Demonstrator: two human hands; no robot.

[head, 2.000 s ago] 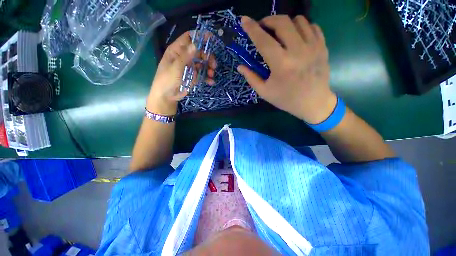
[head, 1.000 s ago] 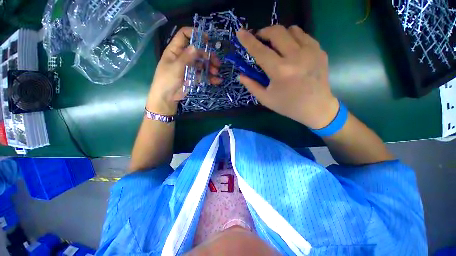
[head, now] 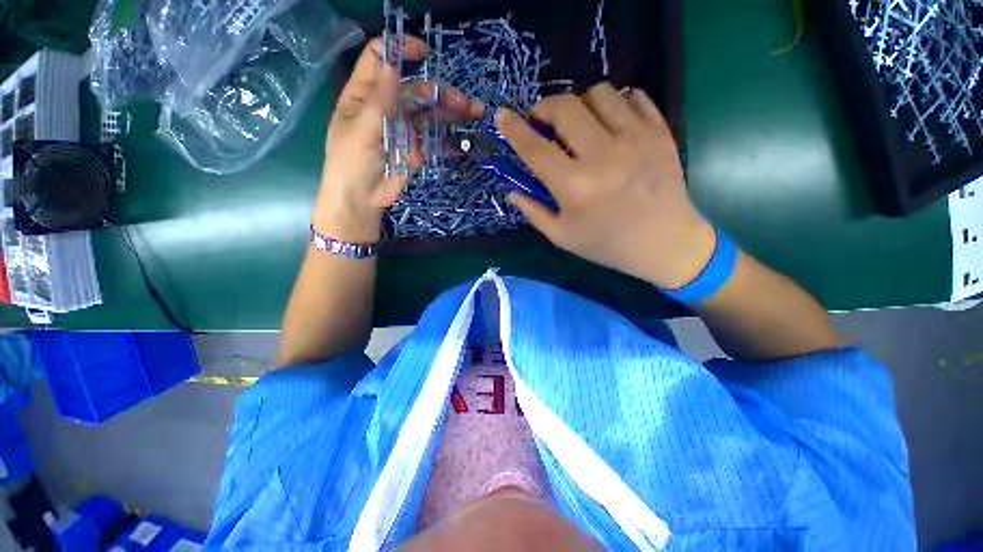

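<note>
My left hand (head: 361, 140) holds a silver-grey runner frame (head: 396, 97) upright in its fingers, over the left side of the near black tray. My right hand (head: 614, 178) is closed around blue-handled side cutters (head: 520, 178). Their dark jaws point left toward the frame; whether they touch it I cannot tell. A heap of loose thin silvery parts (head: 464, 210) lies in the near black tray (head: 636, 54) below both hands.
Clear plastic bags (head: 243, 97) lie at the far left. A small black fan (head: 63, 185) stands by pale stacked trays (head: 65, 264), its cord on the green bench (head: 776, 237). A second black tray (head: 878, 162) with silver sticks (head: 922, 65) is at right, beside a white sheet (head: 967, 243).
My left hand and the frame have shifted slightly left, and the frame now reaches higher in view. My right hand and the cutters have moved a little down and left.
</note>
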